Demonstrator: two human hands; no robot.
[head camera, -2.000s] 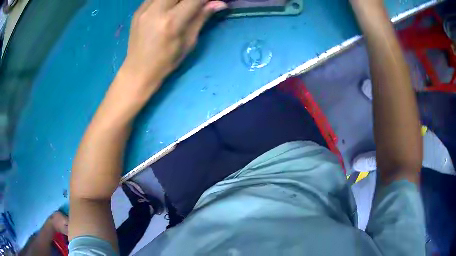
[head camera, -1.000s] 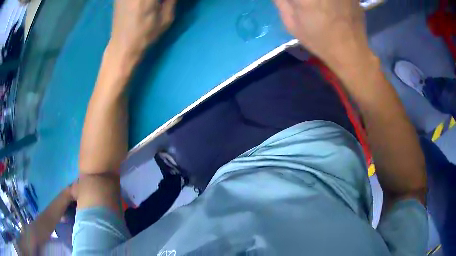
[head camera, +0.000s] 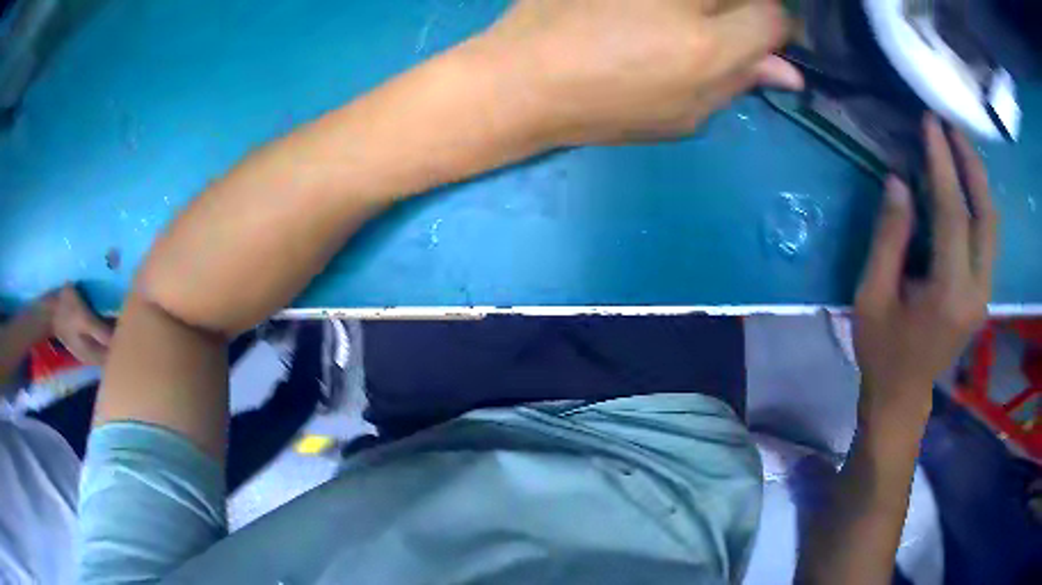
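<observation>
The hand press shows at the upper right, cut off by the frame edge, with a curved white pad and a green-edged base plate. My left hand reaches across to the press, fingers bent at a thin dark part by the fixture; its grip is partly hidden. My right hand is below the white pad, fingers pointing up, with a dark piece, perhaps the headband, between thumb and fingers. The joint between the dark parts is blurred and cannot be made out.
The blue-green bench top has a pale straight front edge before my body. A round worn mark lies left of my right hand. Another person's hand is at the bench edge on the far left. A red stool stands at the lower right.
The view has turned towards the press, which now shows at the upper right. Both hands are now at the press; my right hand shows a dark piece between its fingers.
</observation>
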